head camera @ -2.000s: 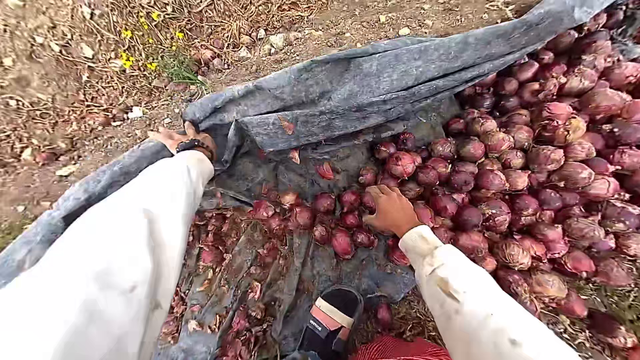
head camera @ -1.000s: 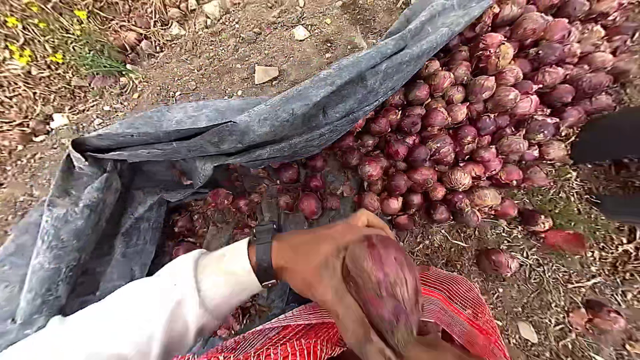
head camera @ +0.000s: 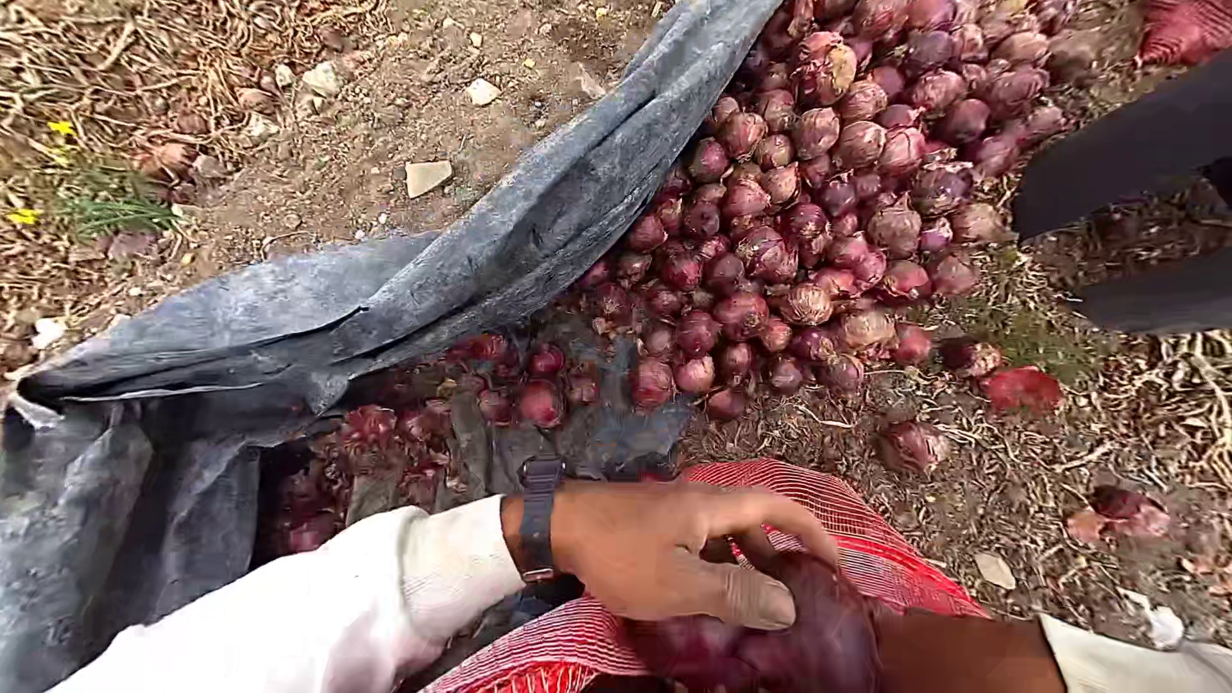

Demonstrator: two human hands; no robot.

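My left hand [head camera: 674, 549], with a dark watch on its wrist, is over the open mouth of a red mesh sack [head camera: 808, 486]. Its fingers and thumb curve round the upper side of a blurred red onion [head camera: 828, 630]. More onions show just below the thumb. From the lower right my right hand [head camera: 948, 654] reaches in to the same onion; its fingers are hidden behind it, so its grip does not show. A large heap of red onions [head camera: 760, 250] lies beyond the sack, partly along a grey plastic sheet [head camera: 539, 221].
Smaller onions and skins lie on the sheet's lower part at left. Dark-clothed legs [head camera: 1126, 144] of another person stand at right, near a loose onion [head camera: 914, 448]. A second red mesh sack [head camera: 1189, 29] is at the top right corner. Stones and dry stalks cover the soil.
Two seconds ago my left hand was on the sheet's edge and my right hand among the heaped onions; both are now together at the red mesh sack. The view has shifted.
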